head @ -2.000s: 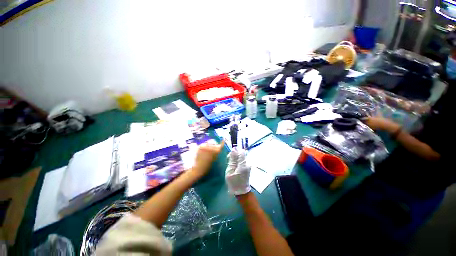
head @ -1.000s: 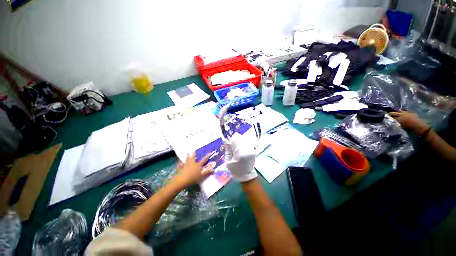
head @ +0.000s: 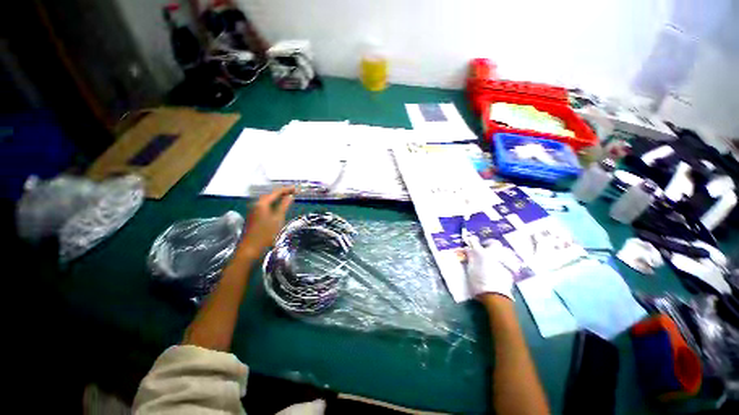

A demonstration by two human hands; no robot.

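My left hand point(head: 266, 220), bare, is at the lower edge of the open ring binder point(head: 369, 166); whether its fingers grip anything cannot be told. My right hand point(head: 489, 269), in a white glove, is over the printed sheet with purple blocks point(head: 454, 190); a small thin shape shows at its fingertips, too blurred to name. A coil of shiny dark-silver cord point(head: 279, 275) lies between my hands, partly on a crinkled clear plastic bag point(head: 389, 280). A smaller bagged coil point(head: 194, 253) lies left of it.
Brown cardboard point(head: 182, 138) and more clear plastic point(head: 101, 212) are at left. A red basket point(head: 527, 93), blue basket point(head: 536, 173) and small bottles point(head: 594, 180) stand behind at right. Pale blue slips point(head: 595, 296), a black flat rectangle point(head: 591, 373) and an orange-blue roll point(head: 656, 357) are right.
The view has turned left. My left hand has moved from the printed sheet to the binder's lower edge. My gloved right hand, raised before, is now lower over the printed sheet.
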